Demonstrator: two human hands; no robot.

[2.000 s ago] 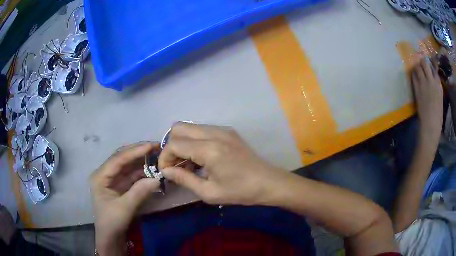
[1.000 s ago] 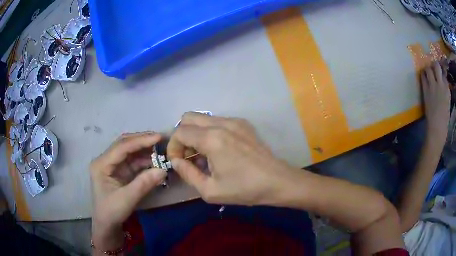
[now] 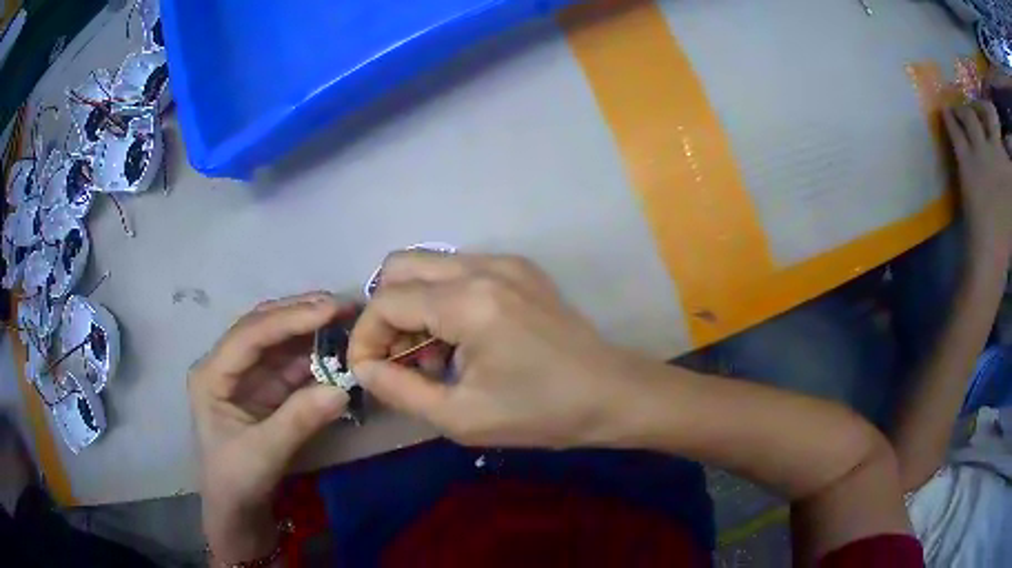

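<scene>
My left hand (image 3: 266, 388) holds a small dark circuit board module (image 3: 332, 346) between thumb and fingers, with white sockets along its edge. My right hand (image 3: 466, 344) pinches the end of thin lead wires (image 3: 415, 350) against the white sockets. The fingertips cover the plug, so I cannot tell whether it is seated. The rim of a white housing (image 3: 431, 246) shows just behind my right hand; the rest of it is hidden.
A blue tray (image 3: 333, 83) is at the upper left. White housings with black speakers and wires (image 3: 83, 333) cluster at the left. Orange tape (image 3: 677, 166) crosses the grey board. Another person's hand (image 3: 982, 150) is at the right, below more housings (image 3: 995, 42).
The camera view has shifted slightly. Both hands stay together at the module, with only small movements of the fingers.
</scene>
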